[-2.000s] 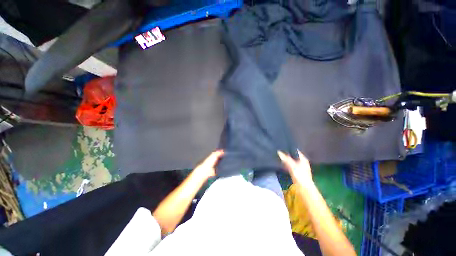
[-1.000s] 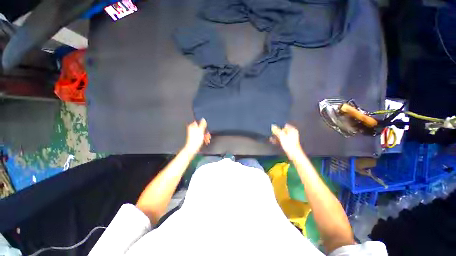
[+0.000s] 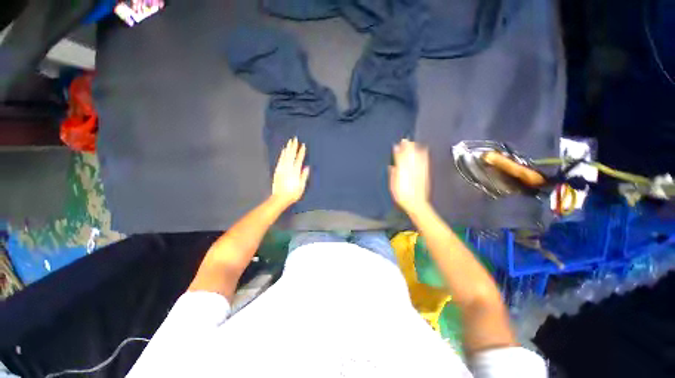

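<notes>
Dark blue-grey trousers point(image 3: 344, 159) lie on the grey pressing table cover point(image 3: 178, 125), the waist part flat towards me and the legs bunched towards the far side. My left hand point(image 3: 290, 171) lies flat on the left edge of the waist part, fingers extended. My right hand point(image 3: 409, 176) is at its right edge, slightly blurred, palm down, gripping nothing. The steam iron point(image 3: 511, 170), silver with a tan wooden handle, sits on the table to the right of my right hand, apart from the trousers.
More crumpled dark cloth point(image 3: 455, 29) lies at the far side. A yellow hose point(image 3: 622, 174) runs right from the iron. Orange scissors point(image 3: 565, 198) lie by the table's right edge. A pink-white card point(image 3: 138, 9) is at far left. Blue crates point(image 3: 570, 244) stand below right.
The trousers, earlier gathered lengthwise, now have the waist part spread flat. My hands have let go of its near edge and moved forward onto its sides. The view has also shifted.
</notes>
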